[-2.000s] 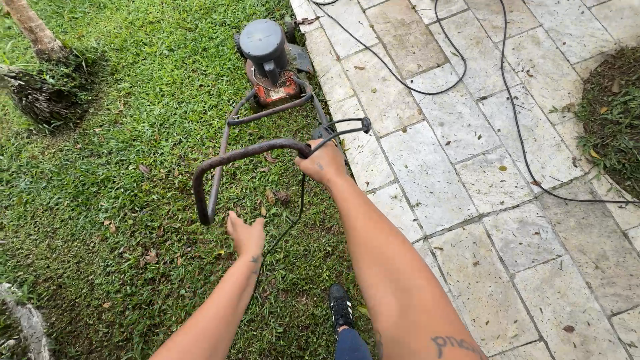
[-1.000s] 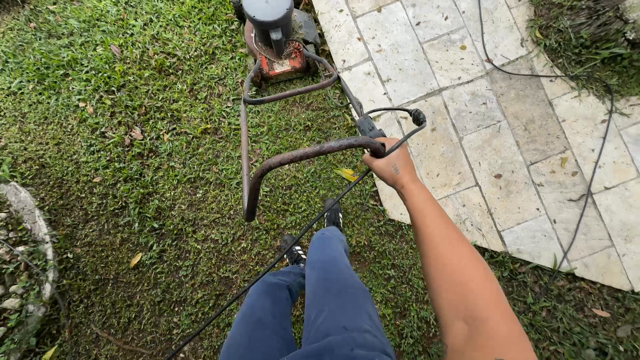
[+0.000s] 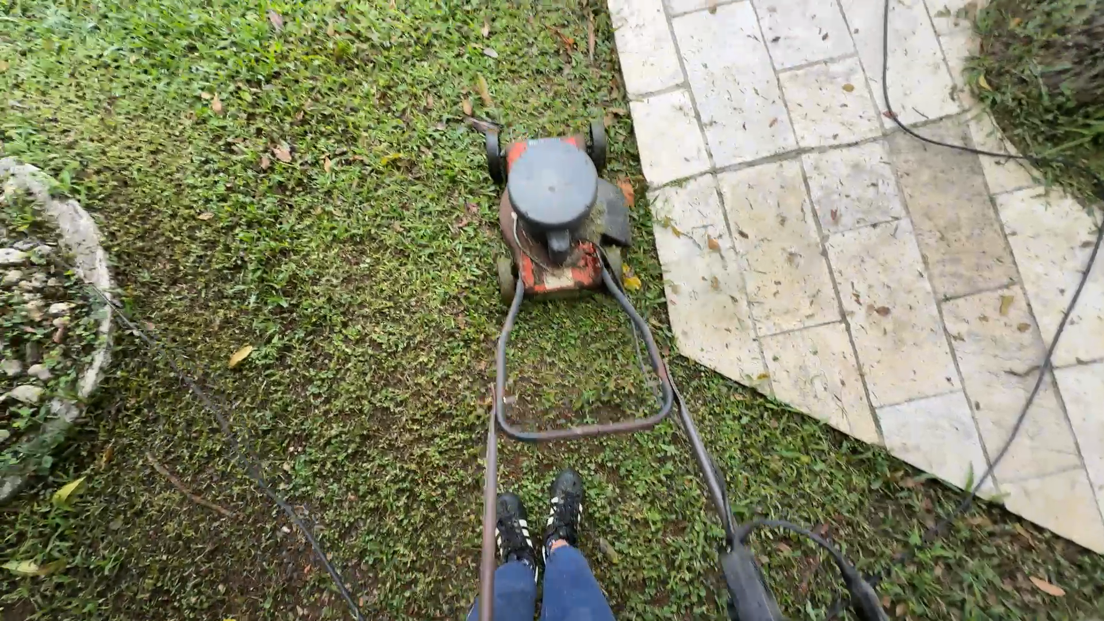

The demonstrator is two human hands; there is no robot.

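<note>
An electric lawn mower (image 3: 552, 185) with a round grey motor cover and a worn orange deck stands on the grass, at the upper middle. Its tubular metal handle (image 3: 595, 429) runs down toward me, past both sides of my shoes. On the handle's right tube sits a black switch box (image 3: 747, 582), and a cable with a connector (image 3: 862, 595) curves beside it. The handle's top end is below the frame. Neither of my hands is in view, so what they hold or touch is hidden.
A stone-paved path (image 3: 828, 241) borders the grass on the right, with a black cord (image 3: 1048, 371) lying across it. Another cord (image 3: 246, 466) crosses the grass at left, near a curved stone edging (image 3: 86, 267) around pebbles. My shoes (image 3: 565, 509) stand behind the mower.
My left hand, visible near the handle two seconds ago, and my right hand, which was on the handle, have left the view. The view has shifted, and the whole mower shows.
</note>
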